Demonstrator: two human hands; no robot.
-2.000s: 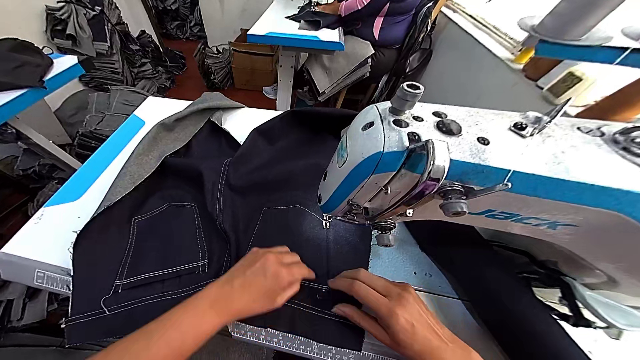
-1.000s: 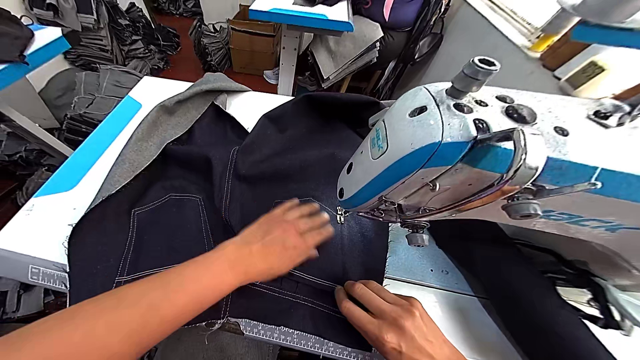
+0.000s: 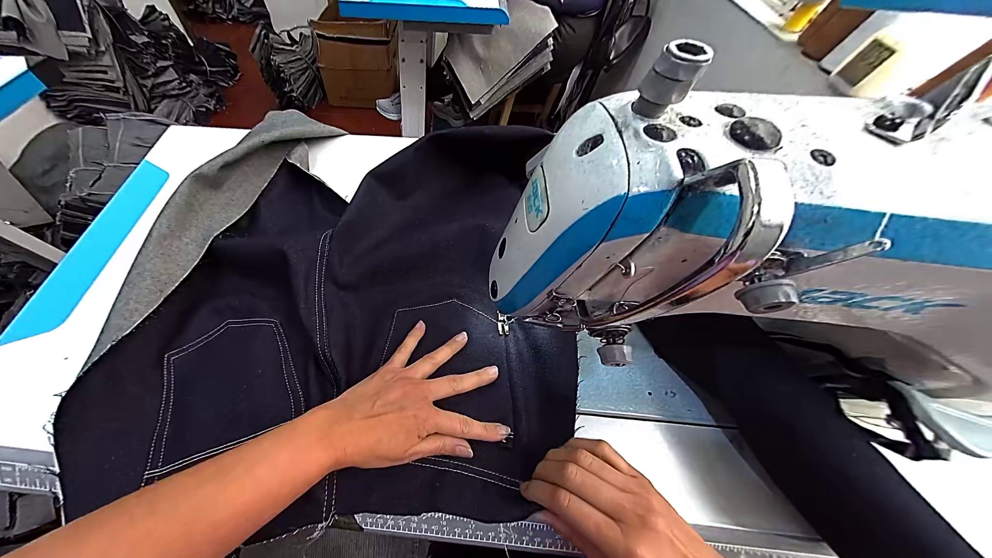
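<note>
Dark denim trouser panels (image 3: 418, 201) with white topstitching lie across the table under the presser foot (image 3: 504, 324) of a Jack sewing machine (image 3: 697, 209). My left hand (image 3: 411, 407) rests flat, fingers spread, on the right-hand patch pocket (image 3: 449, 333), just below and left of the foot. My right hand (image 3: 604, 496) has its fingers curled on the panel's lower right corner, pinching the edge; the thumb is hidden. A second stitched pocket (image 3: 225, 387) shows at the left. The needle tip cannot be made out.
A printed ruler tape (image 3: 465, 533) runs along the table's front edge. Dark fabric (image 3: 814, 434) hangs over the machine bed at the right. Behind stand a cardboard box (image 3: 356, 66), denim piles (image 3: 132, 70) and another worktable (image 3: 426, 11), with a person partly visible there.
My left hand has moved from the panel's lower part up onto the pocket, and its fingers have spread wide. My right hand has drawn in to the panel's lower right corner. The view has shifted closer.
</note>
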